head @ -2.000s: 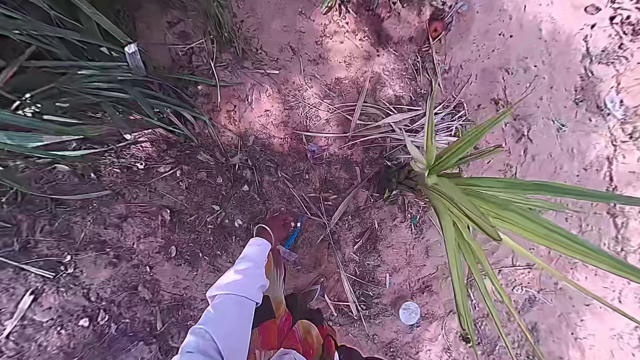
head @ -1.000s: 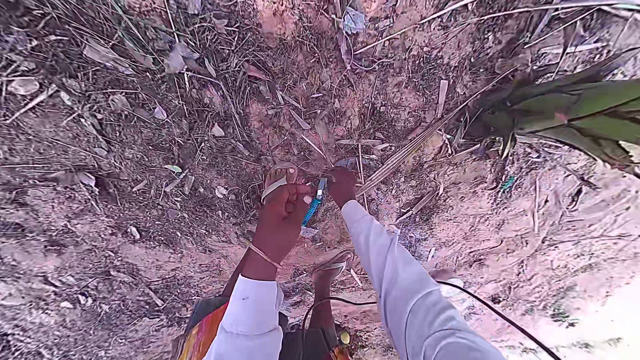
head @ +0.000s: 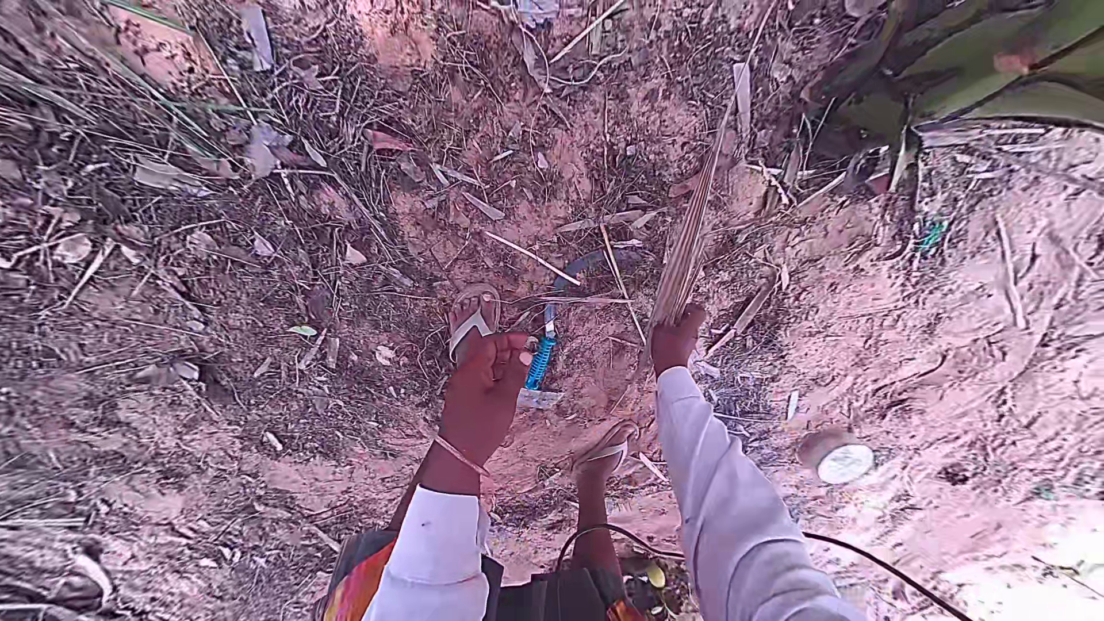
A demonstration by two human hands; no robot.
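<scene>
My right hand (head: 675, 339) is closed around the lower end of a long dry leaf (head: 690, 250), which points up and away from me. My left hand (head: 493, 379) is over my left foot, fingers curled with the tips near each other; whether it holds anything small cannot be made out. Just right of its fingertips lies a sickle (head: 542, 358) on the soil, with a blue ribbed handle and a curved dark blade. A small clear scrap of plastic (head: 540, 398) lies by the handle's end.
A thick green leafy plant (head: 983, 78) stands at the upper right. Dry leaves and twigs litter the reddish soil. A round pale lid-like object (head: 845, 463) lies at the right. My sandalled feet (head: 604, 453) are below, and a black cable (head: 880, 565) crosses the lower right.
My right hand has moved right, away from the sickle's handle, and the dry leaf is now in its grip. My left hand stays near the handle.
</scene>
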